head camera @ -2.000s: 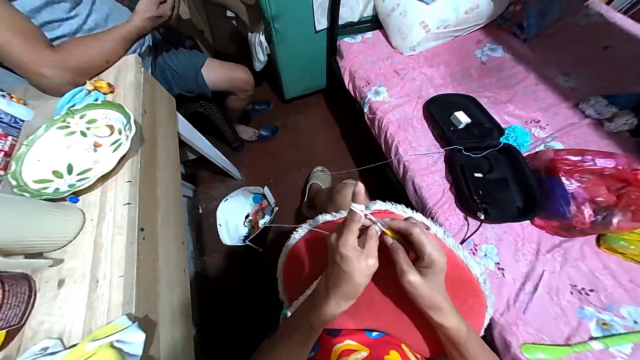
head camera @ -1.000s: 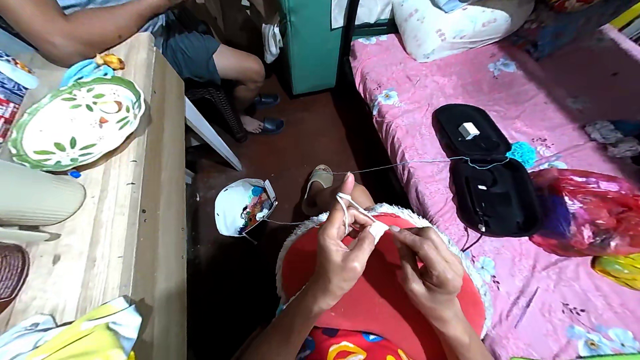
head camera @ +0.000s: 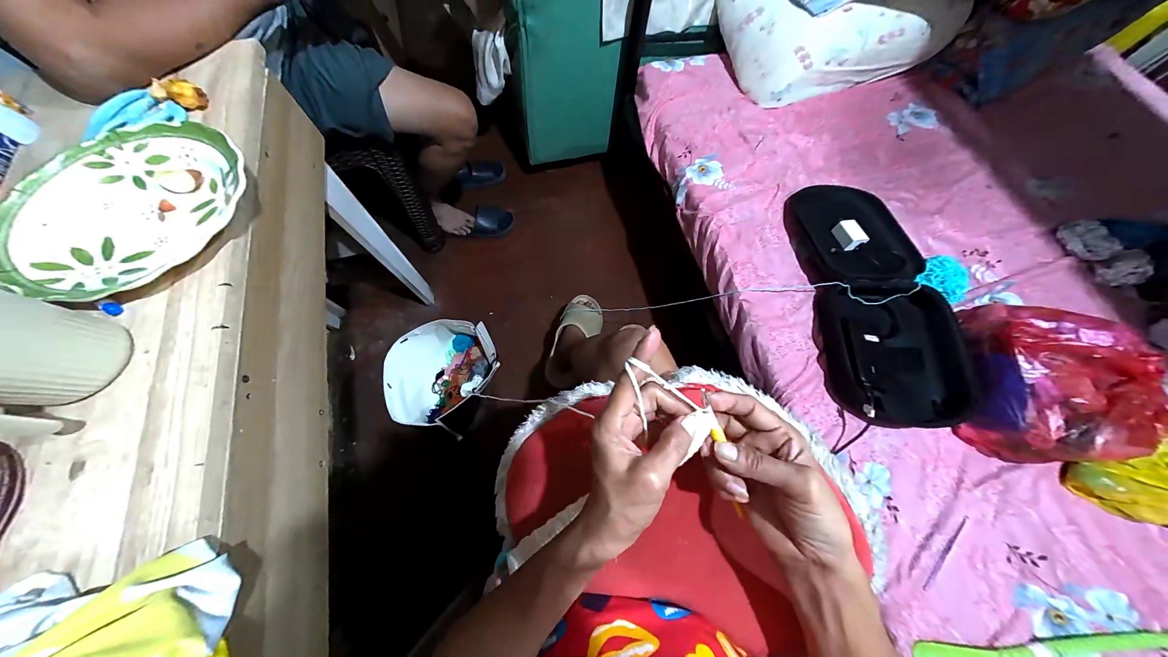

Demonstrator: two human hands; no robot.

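My left hand (head camera: 634, 456) pinches a small white crocheted piece (head camera: 698, 431) between thumb and finger, with white yarn (head camera: 659, 381) looped over its raised index finger. Close beside it, my right hand (head camera: 771, 465) grips a crochet hook with a yellow handle (head camera: 719, 436), its tip end at the white piece. Both hands are above a red cushion with a fluffy white edge (head camera: 657, 538) on my lap. One strand runs left to a white container (head camera: 401, 374) holding yarn of several colours. Another strand stretches right across the bed to a turquoise yarn ball (head camera: 945, 278).
On the pink floral bed (head camera: 730, 237) lie an open black case (head camera: 894, 356), a red plastic bag (head camera: 1058, 383) and a pillow (head camera: 821, 46). A wooden table (head camera: 182, 365) at left bears an oval plate (head camera: 100, 214) and cloths. Another person (head camera: 420, 100) sits beyond it.
The yellow hook handle, hidden one second ago, shows again in my right hand. My left index finger remains raised with yarn over it.
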